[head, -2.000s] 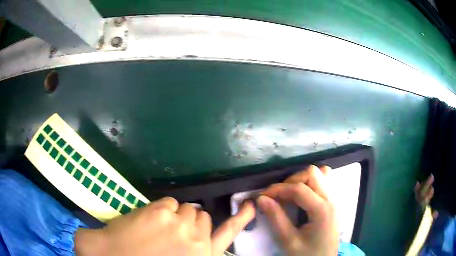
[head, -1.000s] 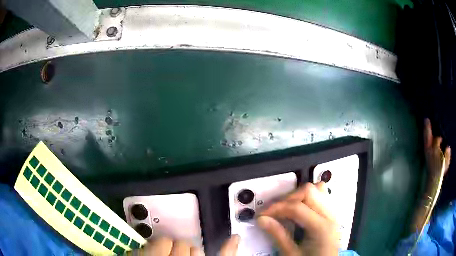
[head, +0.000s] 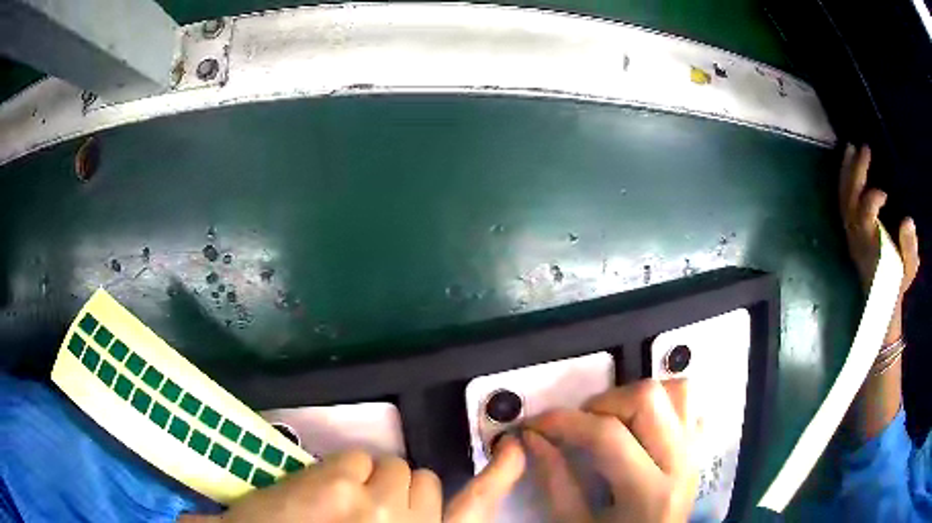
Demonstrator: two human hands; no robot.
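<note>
A pale smartphone lies back side up in the middle pocket of a black tray. Its upper camera lens shows; the lower lens is mostly under my fingers. My right hand pinches thumb and forefinger at the lower lens; any piece between them is too small to tell. My left hand reaches its forefinger to the same lens, its other fingers curled by the green sticker sheet, a pale yellow strip with rows of dark green squares. Its hold on the sheet is hidden.
Another phone lies in the left pocket, partly under my left hand, and one in the right pocket. A pale metal rail and grey post stand beyond. At right, another person's hand holds a pale strip.
My left forefinger has come back to the middle phone's lower lens, beside my right fingertips. The other person's hand and strip have moved up and inward at the right.
</note>
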